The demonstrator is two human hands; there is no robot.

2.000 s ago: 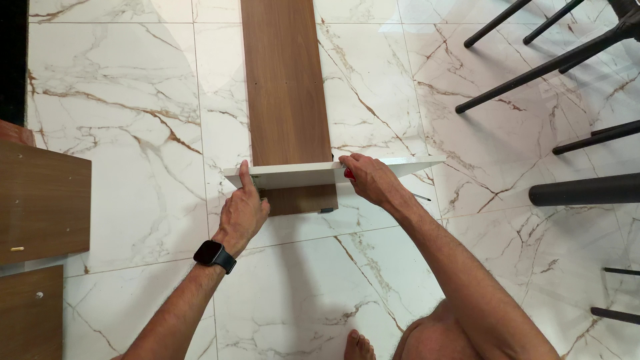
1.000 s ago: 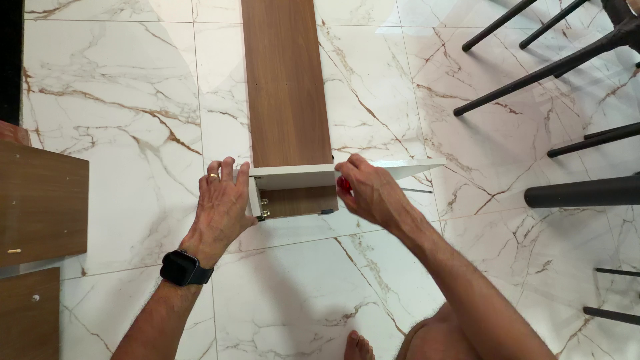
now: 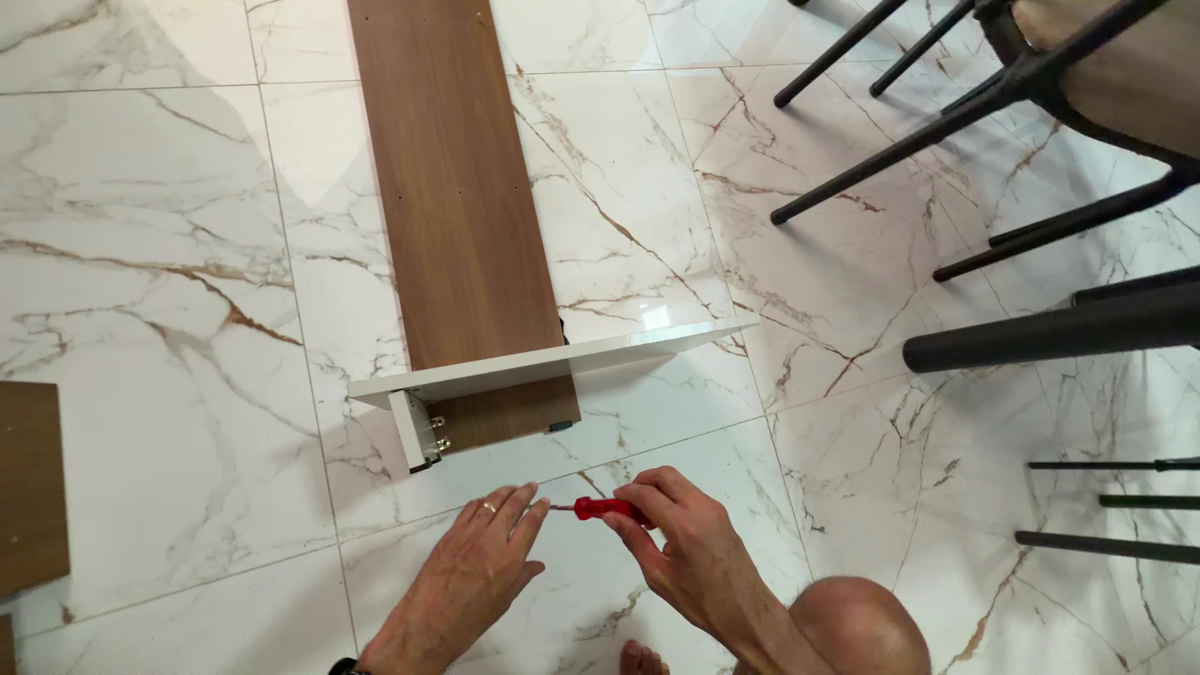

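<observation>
My right hand [image 3: 680,544] grips a red-handled screwdriver [image 3: 595,508] above the floor, its shaft pointing left. The fingertips of my left hand [image 3: 478,562] are at the screwdriver's tip; whether they pinch it is hard to tell. Beyond the hands lies a long brown wood-look board [image 3: 459,187] with small holes. A white panel [image 3: 647,345] stands on edge across it near its close end. A short white piece [image 3: 411,431] meets that panel at the left, with metal fittings [image 3: 441,436] beside it and a black part at its lower end.
Black metal chair legs [image 3: 872,159] reach in from the right, with a thicker black leg [image 3: 1050,328] below them. Brown boards [image 3: 33,487] lie at the left edge. The floor [image 3: 169,375] is white veined tile. My knee and foot show at the bottom.
Both hands have left the white panels and come back toward me. The screwdriver, earlier mostly covered by my right hand at the panel, now shows in front of my left fingertips.
</observation>
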